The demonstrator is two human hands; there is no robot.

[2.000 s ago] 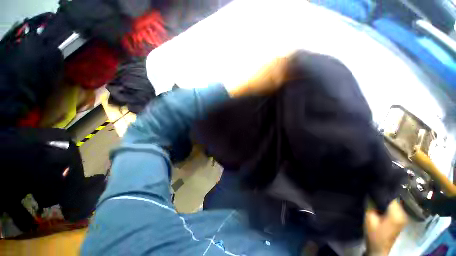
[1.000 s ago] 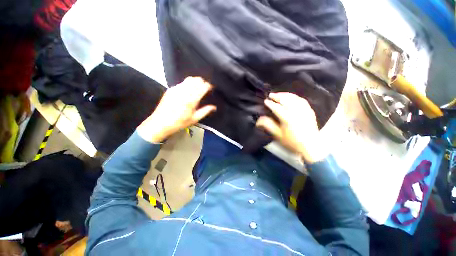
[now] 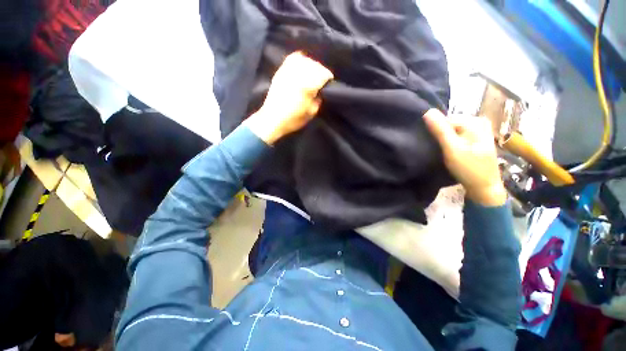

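Note:
A large dark garment (image 3: 371, 144) lies over the white-covered table and hangs a little over its front edge. My left hand (image 3: 295, 92) is closed on the cloth near the garment's middle. My right hand (image 3: 470, 147) pinches the cloth at the garment's right side. The cloth is drawn up in a smooth fold between the two hands. The fingertips of both hands are partly hidden in the cloth.
The iron's yellow-brown handle (image 3: 539, 159) is just right of my right hand, with a metal rest (image 3: 495, 103) behind it. A yellowish hose (image 3: 604, 89) curves down at the right. A blue tray (image 3: 566, 264) holds maroon strips (image 3: 542, 274). Dark garments (image 3: 147, 161) hang at the left.
Both hands have moved apart and up from the garment's front part, my right hand farther right. The cloth between them is now drawn out in a fold. The view has shifted slightly.

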